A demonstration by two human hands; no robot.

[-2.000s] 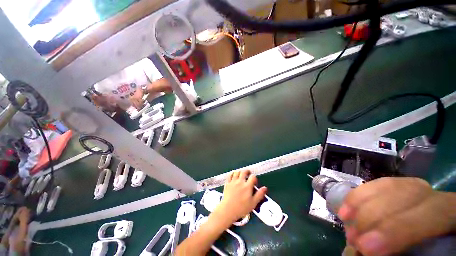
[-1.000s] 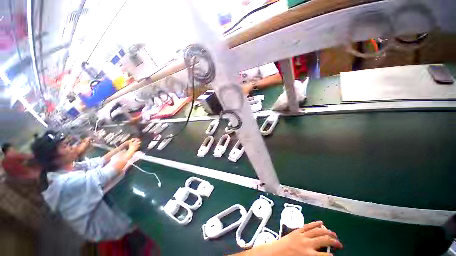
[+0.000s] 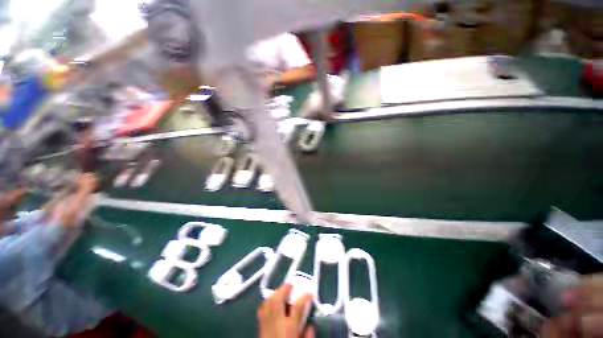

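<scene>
White loop-shaped housings lie on the green surface in front of me; one [image 3: 361,290] stands apart at the right of the group, another [image 3: 328,274] beside it. My left hand [image 3: 285,314] is at the bottom centre, its fingers on a white housing [image 3: 301,288] that they partly hide. My right hand [image 3: 582,310] is blurred and cut off at the right edge, around the grey electric screwdriver [image 3: 547,280]. The screw feeder [image 3: 574,234] is blurred beside it. The driver's bit cannot be made out.
A pale rail [image 3: 423,226] crosses the bench, with a slanting grey post [image 3: 281,165] standing at it. More housings [image 3: 245,169] lie beyond the rail. Another worker's hands [image 3: 74,201] are at the left. A white board [image 3: 456,80] lies at the back.
The view has swung left and then partly back right, bringing my right hand and the feeder in again at the right edge. My left hand has moved left along the housings.
</scene>
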